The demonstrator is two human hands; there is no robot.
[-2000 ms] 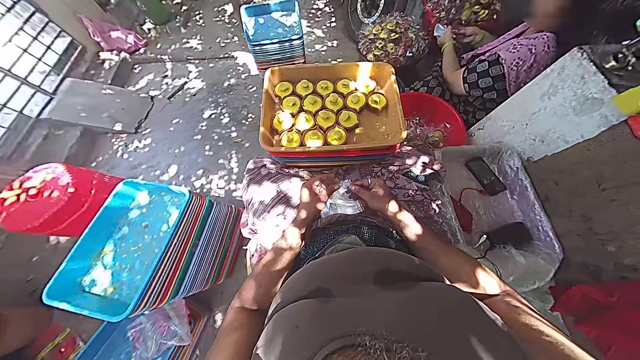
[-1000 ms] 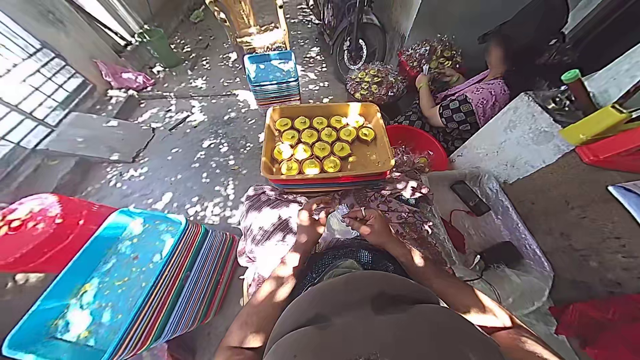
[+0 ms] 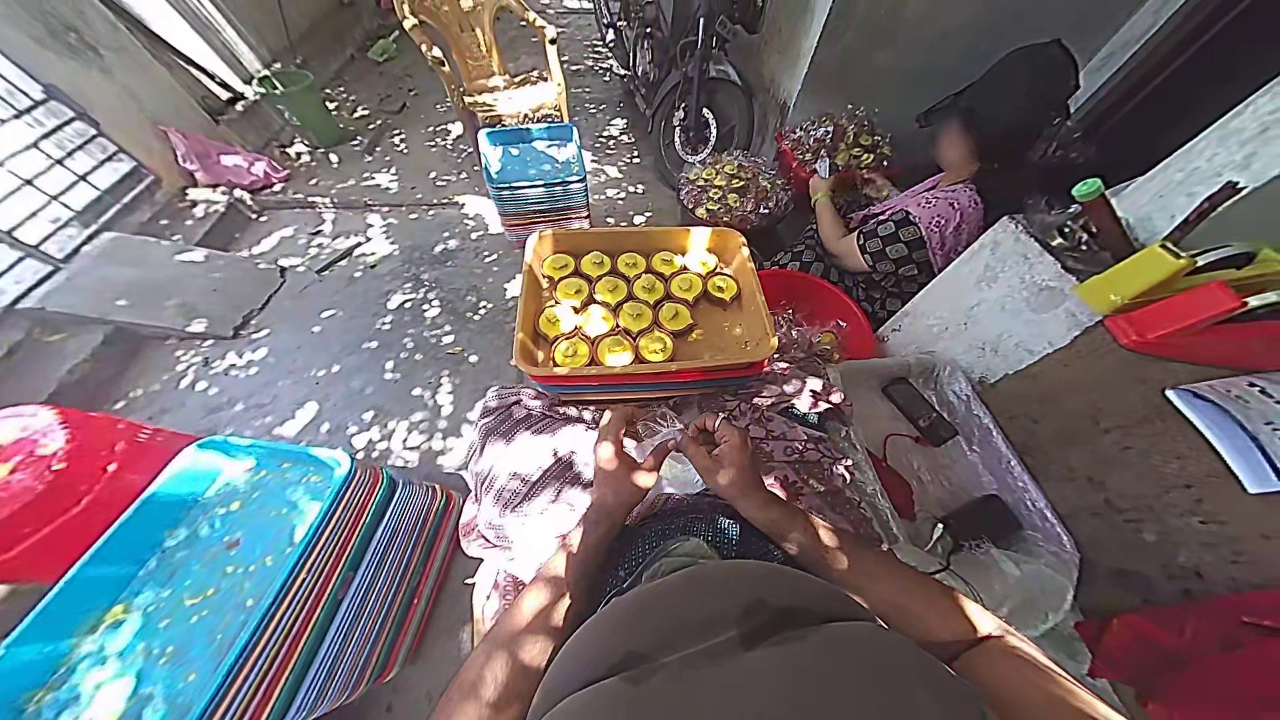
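Observation:
Over my lap, my left hand (image 3: 625,462) and my right hand (image 3: 722,458) pinch a small clear plastic piece (image 3: 662,432) between them, probably a bag or wrapper. Its contents cannot be made out. Just beyond both hands rests a yellow-brown plastic tray (image 3: 735,345), stacked on red and blue trays. Several small round clay cups with yellow fill (image 3: 634,316) stand in rows in it, mostly toward the left. Printed cloth (image 3: 530,470) covers my legs, and clear wrappers lie to the right of my right hand.
Stacked blue trays (image 3: 190,570) stand at the left beside a red tub (image 3: 80,480); another tray stack (image 3: 535,160) is ahead. A red basin (image 3: 820,300) sits behind the wrappers. At right are a plastic-lined container (image 3: 860,400) with a phone (image 3: 919,411), and a seated co-worker (image 3: 900,220).
Both hands stay close together at the plastic, with small finger movements. The view has tilted up, bringing the chair and motorcycle ahead into sight.

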